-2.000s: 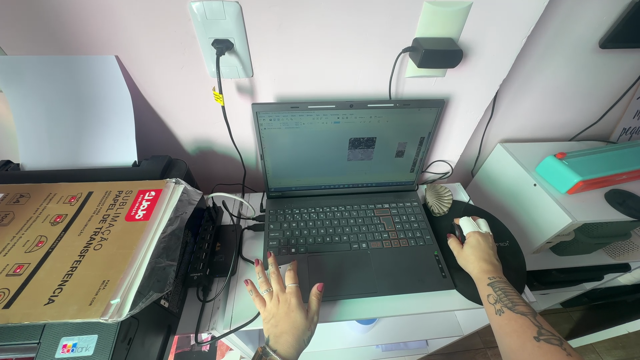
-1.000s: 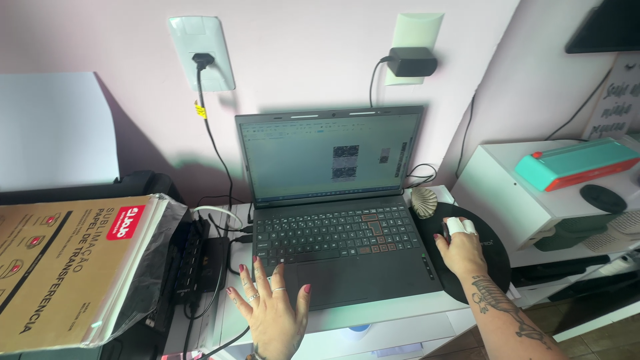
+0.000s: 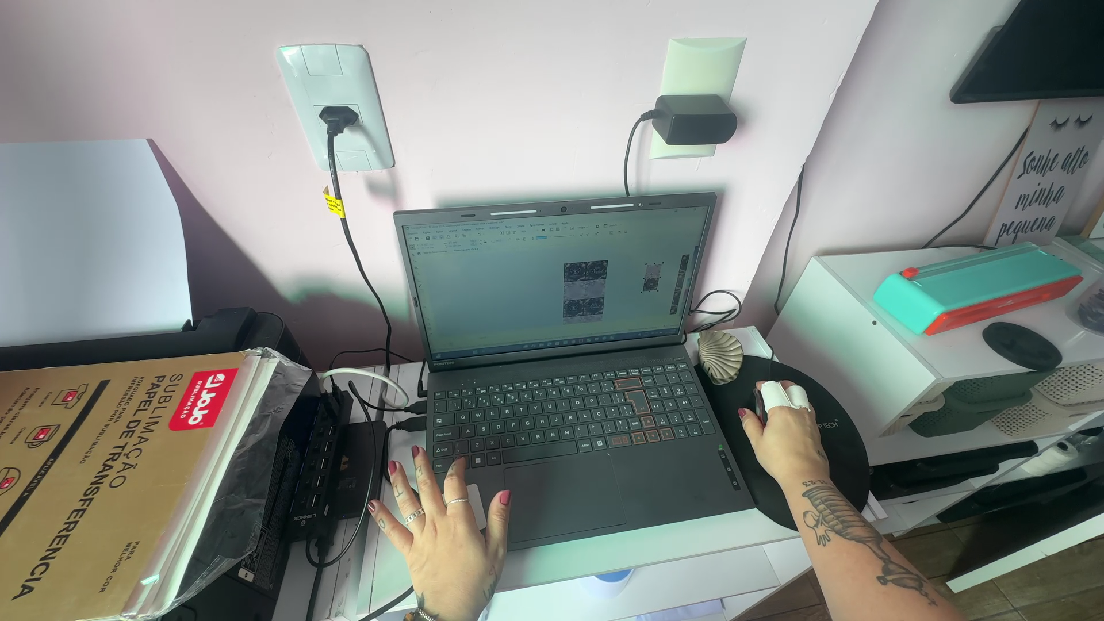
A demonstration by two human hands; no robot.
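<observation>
A dark grey laptop stands unfolded at the middle, its screen showing a window with dark patterned images. My left hand, fingers spread and wearing rings, rests at the laptop's front left corner with fingertips near the lower left keys; it holds nothing. White wrapping covers some fingers of my right hand, which is curled over a dark computer mouse, mostly hidden, on a round black mouse pad. A ribbed shell-shaped object sits between the laptop and the pad.
At left, a cardboard pack of transfer paper lies on a black printer, beside a black USB hub and cables. Chargers fill two wall outlets. Right, a white shelf unit bears a turquoise and red device.
The patterned image on the screen has grown from one block to a taller stack. My right hand stays on the mouse and my left hand by the laptop's corner.
</observation>
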